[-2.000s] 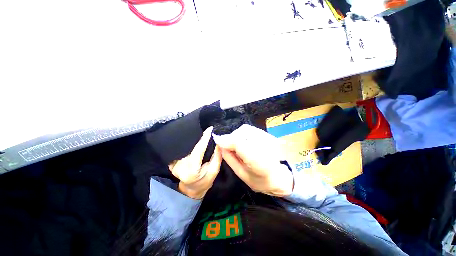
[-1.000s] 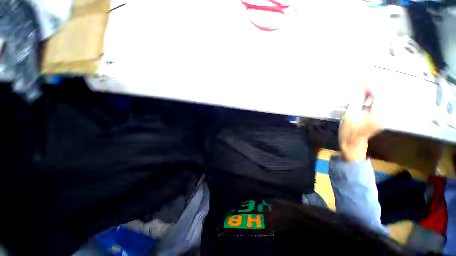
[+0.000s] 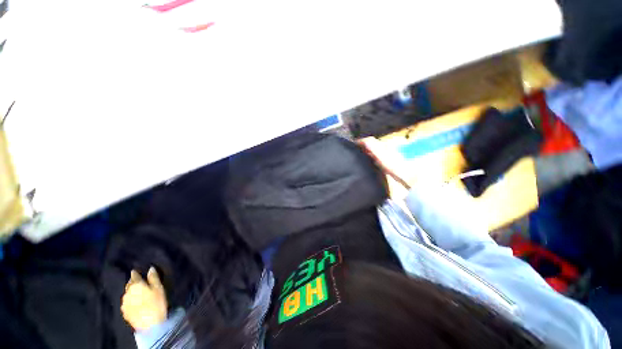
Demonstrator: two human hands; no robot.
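Note:
A large black cloth (image 3: 184, 238) lies over my lap at the left, below the table edge. My left hand (image 3: 144, 300) is low at the left on this cloth, its fingers curled and closed on a fold. My right hand (image 3: 383, 163) is beside the dark grey rounded fabric (image 3: 314, 180) over my lap; it is blurred and partly hidden, and I cannot tell whether it holds anything.
The white table (image 3: 259, 75) spans the top, with blurred red scissor handles (image 3: 198, 28) on it. Below its right part is a cardboard box (image 3: 505, 198) with a blue band and a black scrap (image 3: 498, 146). Another person's light blue sleeve (image 3: 593, 123) is at the far right.
The hands were together on a dark piece, then my right hand was at the table edge. Now it is down beside my lap, and my left hand shows at the lower left.

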